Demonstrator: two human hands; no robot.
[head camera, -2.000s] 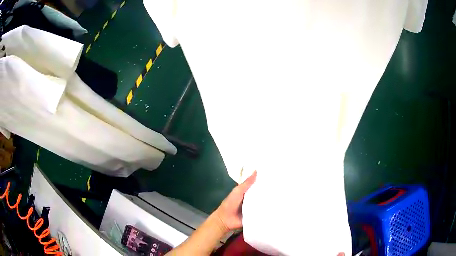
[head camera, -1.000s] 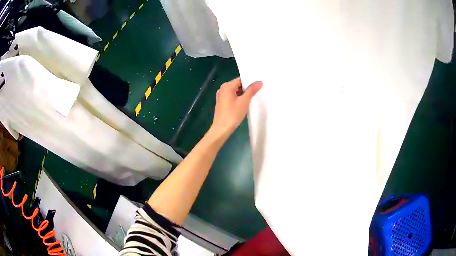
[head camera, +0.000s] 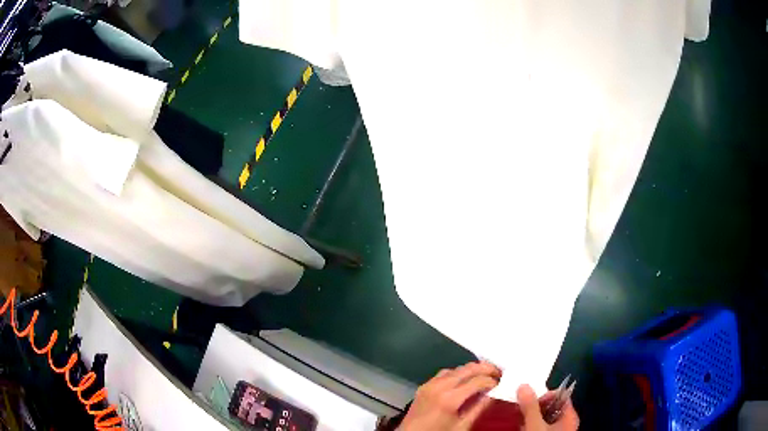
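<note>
A white short-sleeved garment (head camera: 497, 168) hangs in front of me, its lower end narrowing towards my hands at the bottom of the picture. My left hand (head camera: 450, 397) pinches the lower edge of the garment at its left corner. My right hand (head camera: 549, 408) is beside it at the hem, with thumb and fingers close to the cloth. Small silver thread snips (head camera: 562, 394) are in my right hand, their blades pointing up past the fingers. The lower parts of both hands are cut off by the picture's edge.
More white garments (head camera: 160, 202) hang at the left. A smartphone (head camera: 271, 409) lies on a white surface (head camera: 227, 358) at lower left, near an orange coiled hose (head camera: 63, 366). A blue perforated plastic basket (head camera: 703, 375) stands at lower right. Yellow-black tape (head camera: 274, 126) crosses the green floor.
My left hand has moved down from the garment's left side edge to its lower end. My right hand with the snips has come into view there. The garment's lower end is drawn narrower.
</note>
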